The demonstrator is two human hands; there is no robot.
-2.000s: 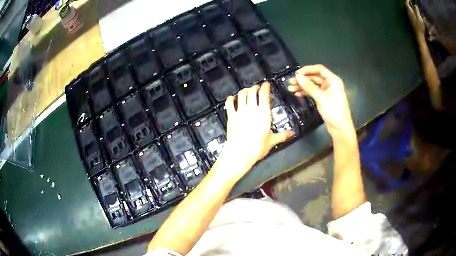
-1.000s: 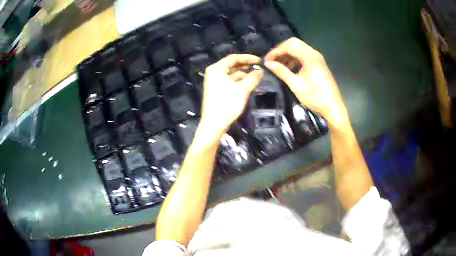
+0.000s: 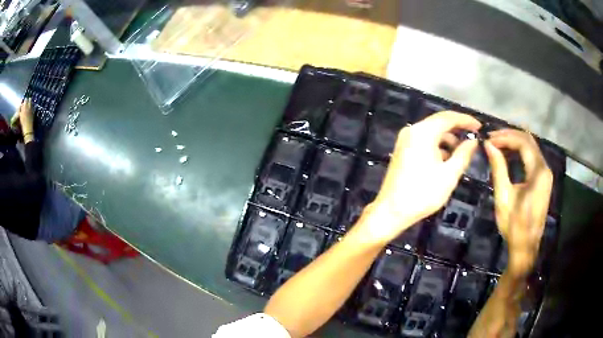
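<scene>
The glossy black blister tray [image 3: 316, 140] lies in front of me with dark phone housings in its pockets. My left hand [image 3: 423, 168] and my right hand [image 3: 525, 171] meet over the tray's far right part. Their thumbs and forefingers pinch at the top end of a black phone housing [image 3: 456, 214], which shows below the fingertips. A tiny silvery spot [image 3: 471, 136] shows at my left fingertips. Whether a separate small part is held there is hidden by the fingers.
Several small whitish parts [image 3: 183, 159] lie on the green mat [image 3: 218, 142] left of the tray. A clear plastic sheet [image 3: 173, 82] lies behind them. Wood-coloured [image 3: 278, 36] and white boards [image 3: 456, 69] stand beyond. At far left, a person's hand [image 3: 26, 119] is at another black tray [image 3: 53, 82].
The view has swung left, so the tray sits further right. My hands, apart two seconds ago, came together at a housing's top end and remain there. The other person has come into view.
</scene>
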